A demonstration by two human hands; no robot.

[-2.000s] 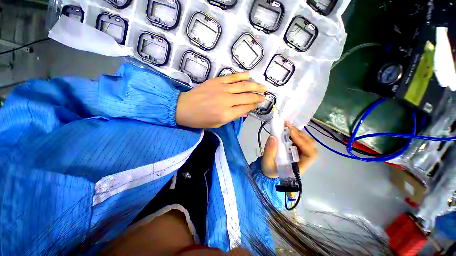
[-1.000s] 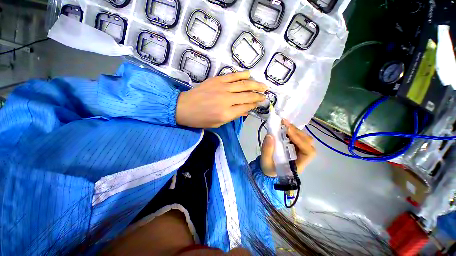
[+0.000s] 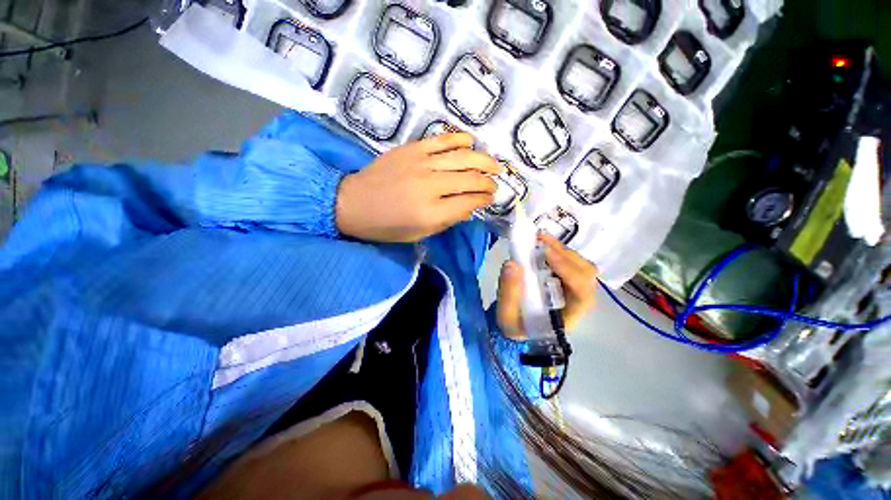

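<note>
A whitish translucent tray (image 3: 625, 220) holds rows of black rounded-square housings (image 3: 542, 136) with light centres. My left hand (image 3: 415, 190) lies palm down over the tray's near edge, its fingertips at one housing (image 3: 505, 188); its thumb is hidden. My right hand (image 3: 549, 283) is closed around a clear-white syringe (image 3: 533, 293), pointed up toward that housing. The thin yellowish tip (image 3: 521, 209) is at the housing's near edge; whether it touches cannot be told. Another housing (image 3: 557, 228) lies to the right, partly hidden by the syringe hand.
A black controller (image 3: 816, 176) with a red light and round gauge stands on the right, a white scrap (image 3: 864, 190) on it. Blue tube (image 3: 728, 342) loops below it. More trays (image 3: 850, 391) lie at the right edge. A red object (image 3: 747, 476) is at lower right.
The view has shifted, so tray and controller appear lower and farther right. Both hands have moved from the row's end housing to its neighbour on the left. The syringe is still held.
</note>
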